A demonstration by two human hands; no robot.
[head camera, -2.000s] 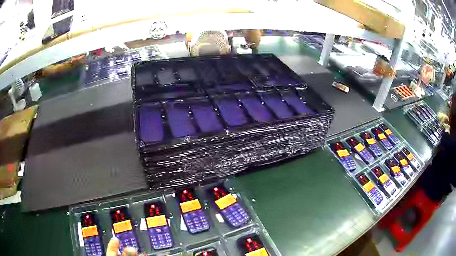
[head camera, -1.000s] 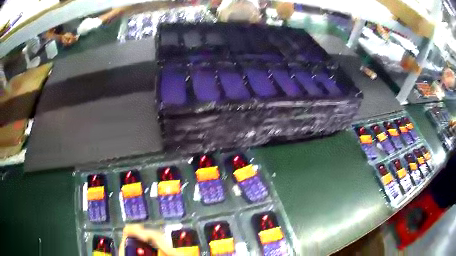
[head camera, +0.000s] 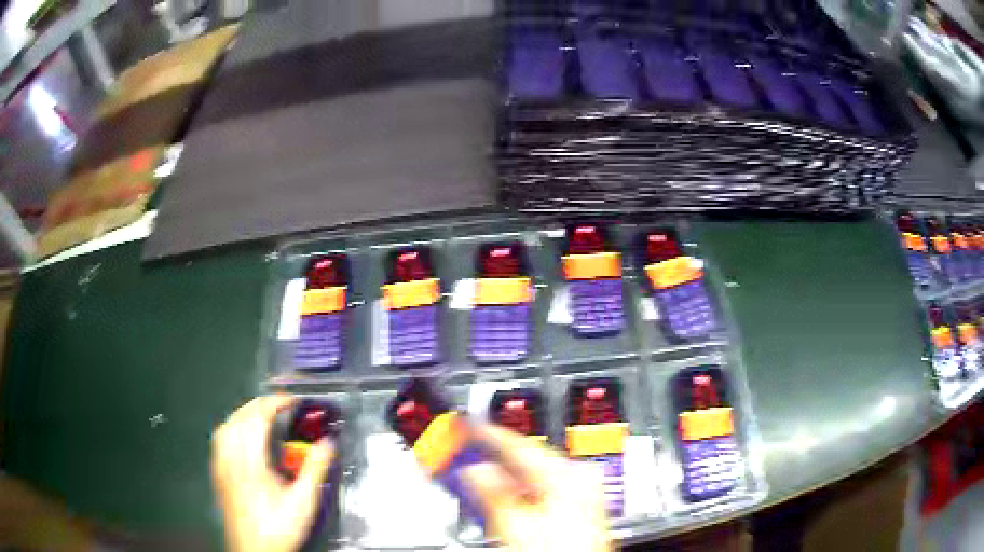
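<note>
A clear tray (head camera: 548, 372) with two rows of keypad phones lies before me. My left hand (head camera: 262, 472) is at the front-left pocket, its fingers around a keypad phone (head camera: 310, 426). My right hand (head camera: 540, 487) holds another keypad phone (head camera: 434, 426), tilted, over the second front pocket. A white label (head camera: 388, 491) shows in that pocket below the phone. The back row (head camera: 501, 313) holds several phones with orange bands. The right hand partly hides the third front phone (head camera: 519, 412).
A black tray stack (head camera: 691, 162) with purple back covers stands behind the tray, on a dark mat (head camera: 345, 129). Cardboard (head camera: 119, 162) lies at the far left. Another clear tray of phones (head camera: 950, 297) is at the right edge, above a red stool (head camera: 952, 469).
The view has tilted down and shifted, so the near tray sits higher. Both hands are now in view at the front row, and a phone is lifted and tilted in the right hand.
</note>
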